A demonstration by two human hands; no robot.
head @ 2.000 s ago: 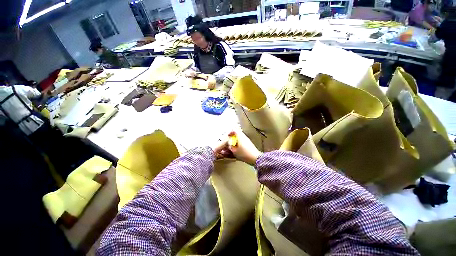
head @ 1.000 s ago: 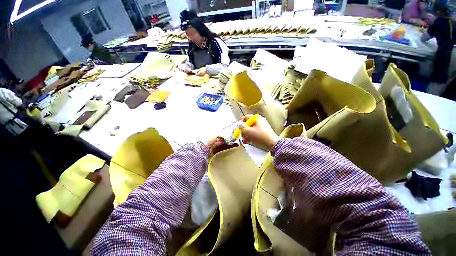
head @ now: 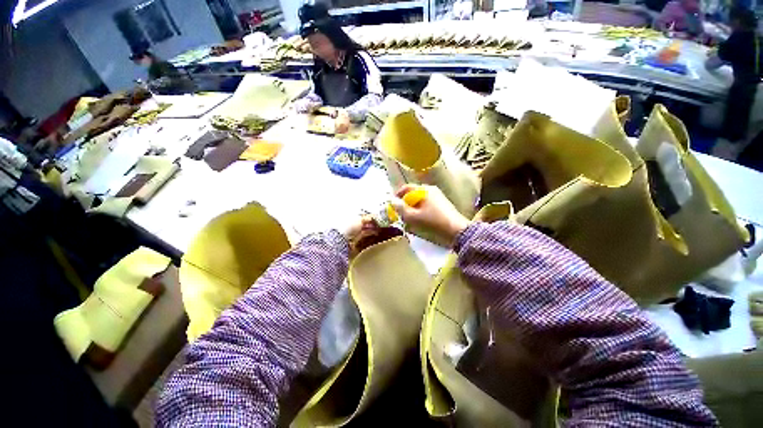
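A tan bag body (head: 389,288) with yellow edges stands upright in front of me, a loose white sheet (head: 338,328) beside it. My left hand (head: 365,234) is at its top edge, where a small dark brown piece (head: 378,237) shows; the fingers are small and partly hidden, so I cannot tell whether they grip it. My right hand (head: 425,214) is closed around a yellow-handled brush (head: 413,198), just right of my left hand. The brush's whitish head is close to the left fingers. Another bag body (head: 452,330) stands under my right forearm.
More bag bodies (head: 586,221) stand at the right and one (head: 230,259) at the left. A blue tray (head: 350,162) of small bits lies on the white table (head: 293,196). A black cloth (head: 704,309) lies at the right. A person (head: 339,71) sits across the table.
My right hand with the brush has moved up and to the right from its place two seconds ago. The brown piece shows more between my hands. The view has shifted slightly.
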